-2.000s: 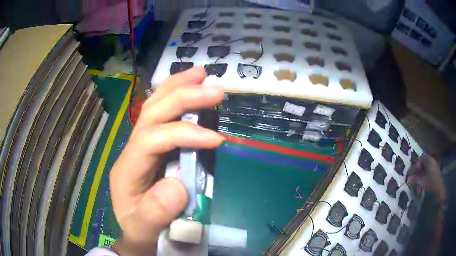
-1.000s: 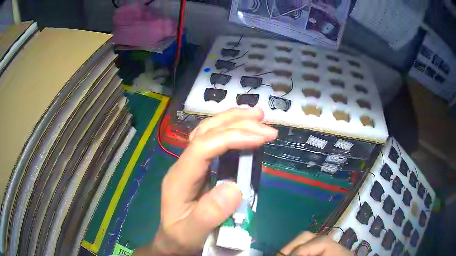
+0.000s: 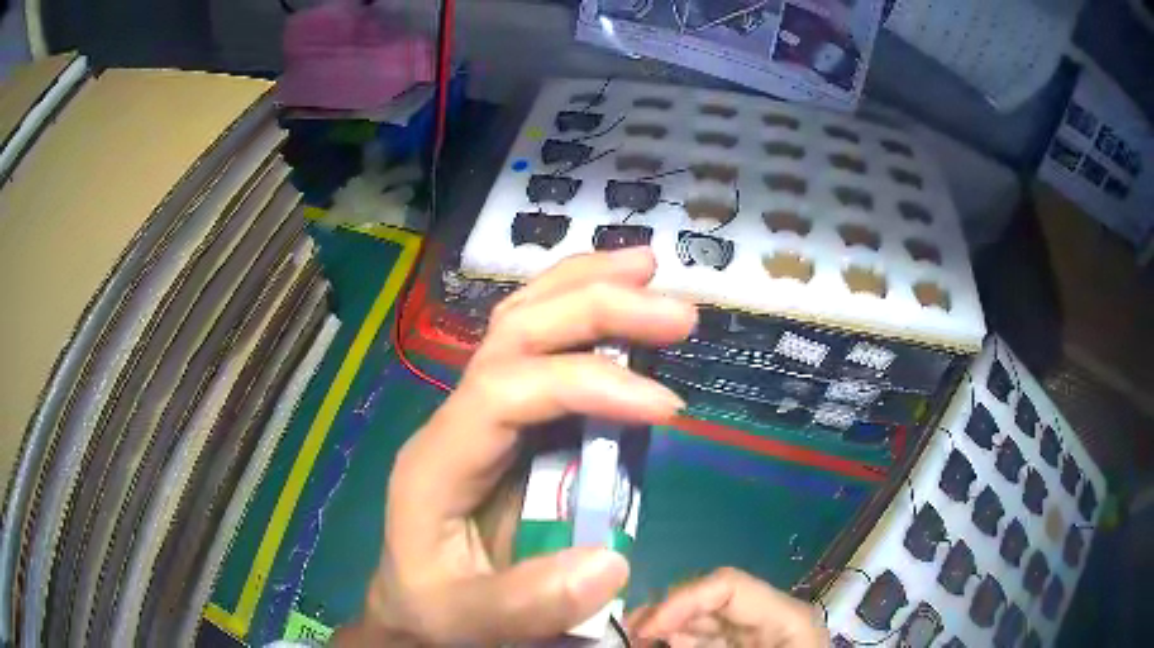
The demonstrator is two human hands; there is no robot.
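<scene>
My left hand [image 3: 506,468] is held up in the middle, its fingers and thumb around an upright handheld unit [image 3: 596,487] with a grey bar and a green patch near its lower end. My right hand [image 3: 734,614] is at the bottom edge, partly cut off, its fingertips close to the unit's lower end by a thin dark lead. Whether it grips the lead or a small part cannot be told. The right-hand foam tray [image 3: 933,492] is tilted and mostly filled with small black speakers [image 3: 926,532].
A rear foam tray [image 3: 810,294] with some speakers and many cut-outs lies on dark stacked trays [image 3: 759,367]. A tall cardboard-and-foam stack [image 3: 152,317] stands at left. A red cable [image 3: 440,127] hangs behind. The green mat [image 3: 721,519] has coloured border lines.
My right hand has come from the right-hand tray to beside the handheld unit, and since the last frame has moved slightly left. My left fingers have spread and my thumb is lower on the unit.
</scene>
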